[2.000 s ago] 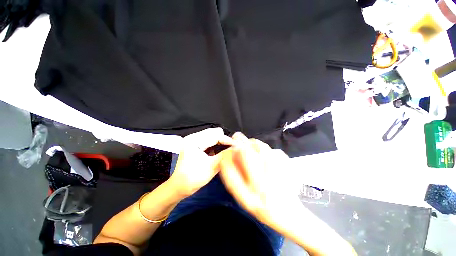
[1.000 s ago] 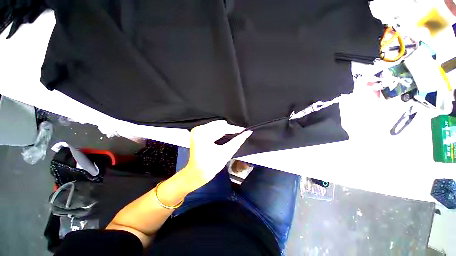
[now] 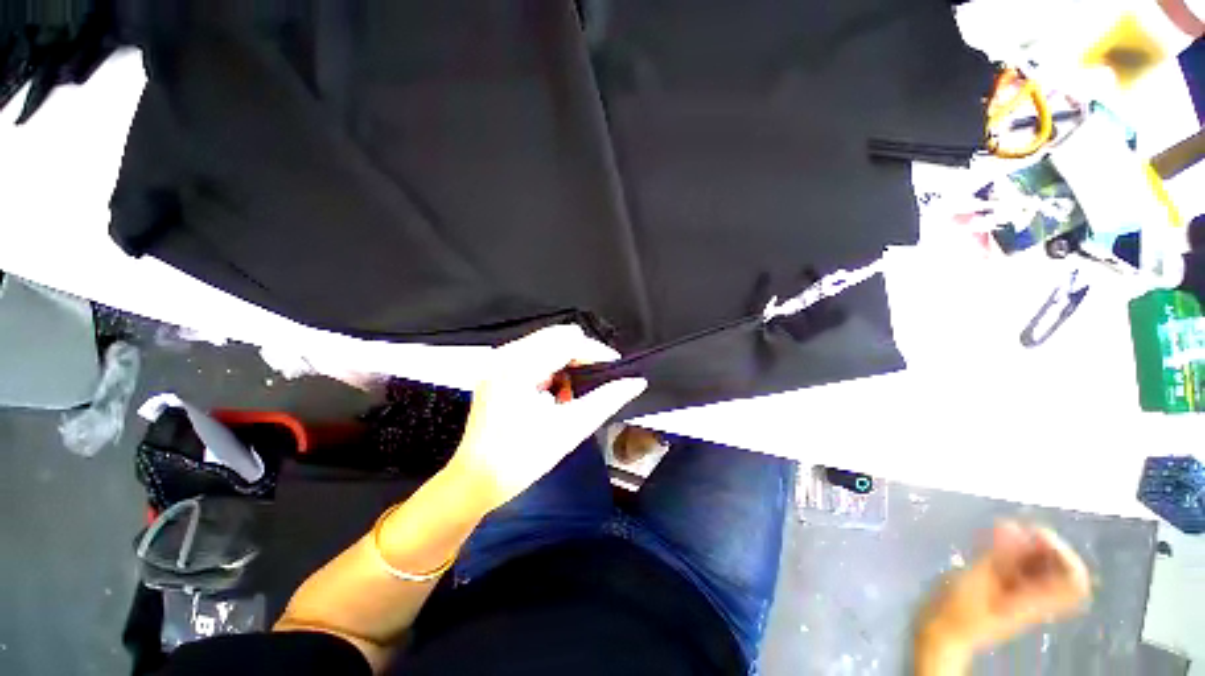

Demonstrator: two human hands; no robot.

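The black garment (image 3: 463, 172) lies over the white table. My left hand (image 3: 548, 403) pinches its folded hem (image 3: 687, 339) at the near table edge, thumb and fingers on the cloth. A pale broken trim line (image 3: 833, 288) runs along the hem to the right. My right hand (image 3: 1018, 581) is away from the cloth, low at the right over the grey floor, blurred, fingers curled. Whether it holds a needle cannot be seen. No thread can be made out.
Thread snips (image 3: 1055, 309) lie on the white table (image 3: 978, 423). Orange-handled scissors (image 3: 1018, 116) and small clutter are at the upper right. A green pack (image 3: 1168, 350) and a speckled dark lump (image 3: 1173, 491) are at the right edge. Bags (image 3: 198, 541) lie on the floor at left.
My right hand was at the hem beside my left, then out of view, and now shows at the lower right. My left hand still pinches the hem. The view has shifted slightly.
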